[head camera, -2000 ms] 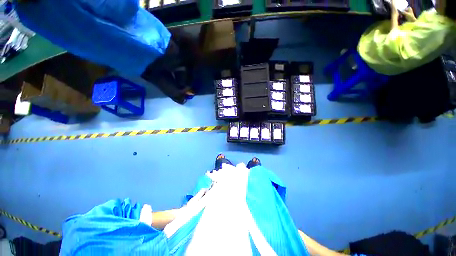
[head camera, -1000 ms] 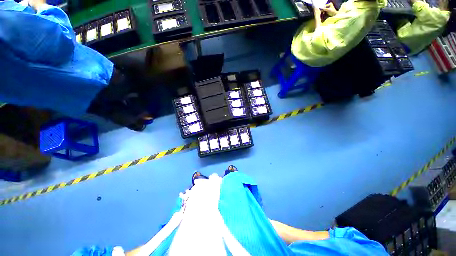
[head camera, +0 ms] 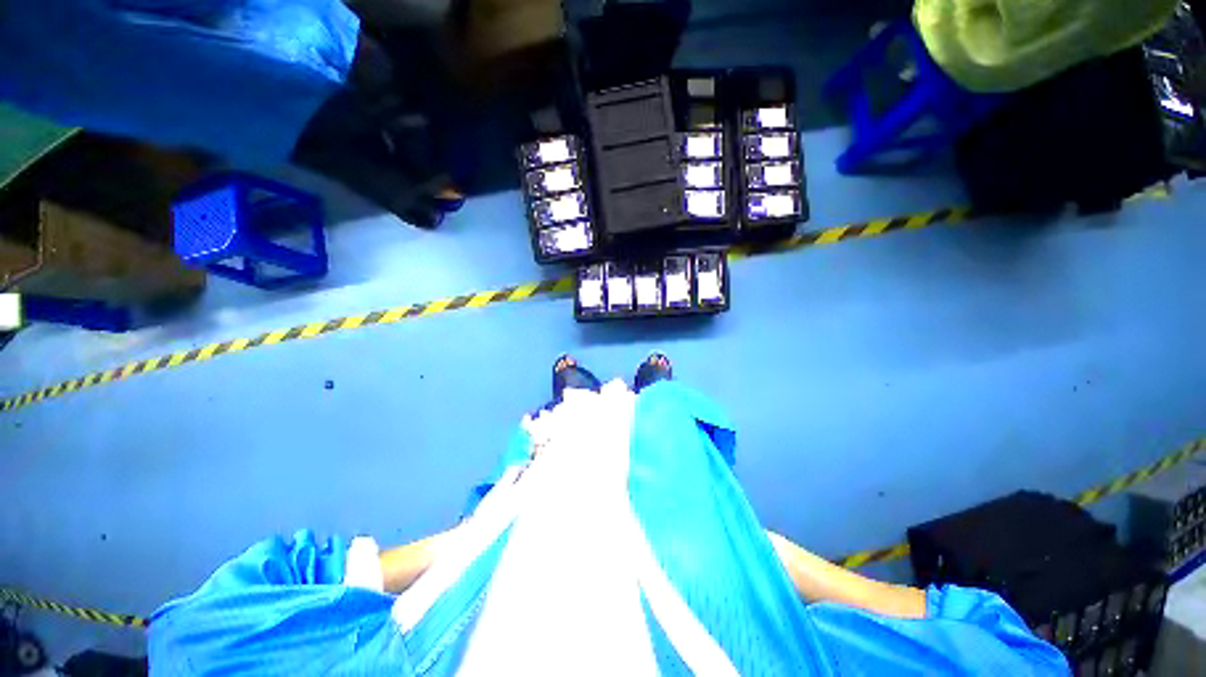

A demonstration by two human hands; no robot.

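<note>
Black trays of phone assemblies with white centres lie on the floor in front of me. The nearest tray lies crosswise with five filled pockets in a row. Behind it, a left tray and a right tray stand lengthwise. Between them, an empty dark tray lies slightly tilted beside another filled tray. Both my forearms show at the bottom, bent in towards my waist. My left and right hands are hidden by my blue smock and its white front. Neither touches a tray.
Yellow-black tape crosses the floor by the trays. A blue stool stands left, near a person in blue. A person in yellow-green is at upper right, by another blue stool. A dark tray stack stands at lower right.
The view has swung left and lower since one second ago, so the trays appear higher and further right and the bench top has mostly left the picture. Both forearms stay bent in at my waist.
</note>
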